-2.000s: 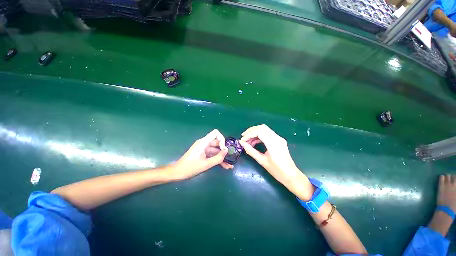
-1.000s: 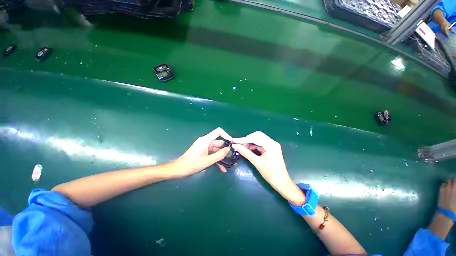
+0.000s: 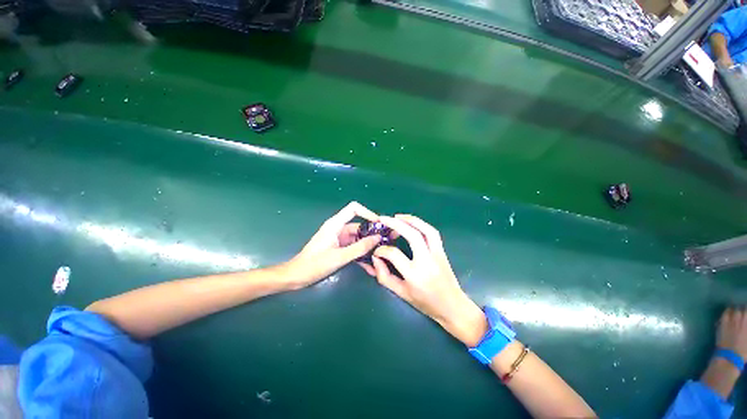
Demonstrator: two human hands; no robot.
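Note:
A small black electronic unit [image 3: 377, 232] is held between my two hands over the green work surface, near the middle of the view. My left hand [image 3: 326, 252] grips its left side, with the thumb across its front. My right hand [image 3: 416, 266] holds its right and lower edge with thumb and fingers. The fingers cover much of the unit, and only its upper part with small shiny spots shows. A blue band [image 3: 494, 336] and a thin bracelet are on my right wrist.
Black units lie on the green belt [image 3: 459, 123], one at centre-left [image 3: 259, 117], one at right [image 3: 618, 195], two far left. Black trays [image 3: 237, 12] are upper left, a grey tray [image 3: 594, 26] upper right. A pale piece [image 3: 61, 280] lies left. Another person's hand [image 3: 731, 329] is at the right edge.
My right hand has moved lower around the unit, its fingers now at the lower edge. The units on the belt have shifted slightly left. My left hand has barely moved.

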